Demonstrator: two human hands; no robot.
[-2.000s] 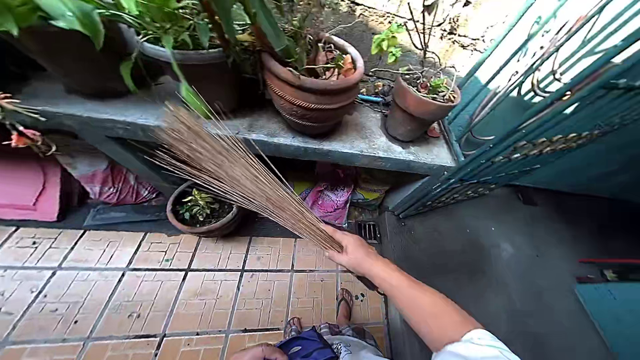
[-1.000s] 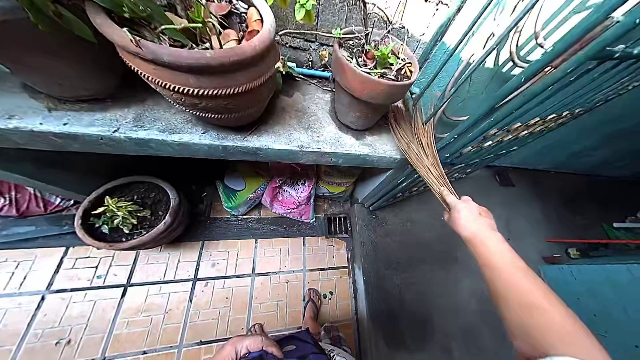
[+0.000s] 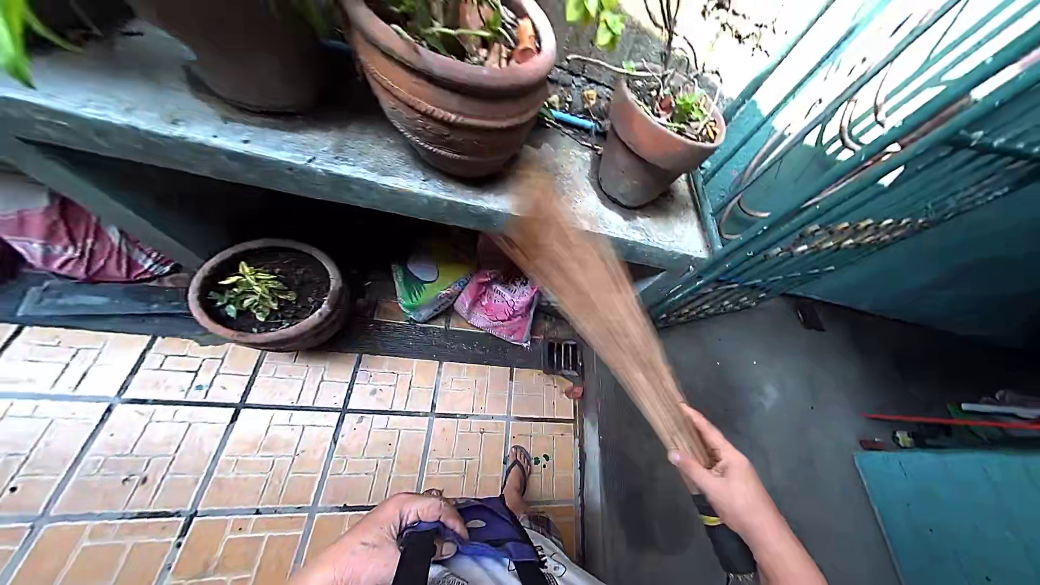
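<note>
My right hand grips a stick broom near its dark, taped handle end. The blurred bristle tips reach the front edge of the concrete ledge, between a large ribbed clay pot and a smaller clay pot with a plant. At the bottom centre my left hand is closed on blue fabric with black straps, held against my body. Whether the bristles touch the ledge is blurred.
Below the ledge stand a round planter and plastic bags, near a small floor drain. A green metal gate borders the ledge on the right. My sandalled foot is on the tiles.
The broom has swung left from beside the gate and small pot to the ledge's front edge. Two seconds ago it pointed towards pots farther left. My right hand has kept its grip.
</note>
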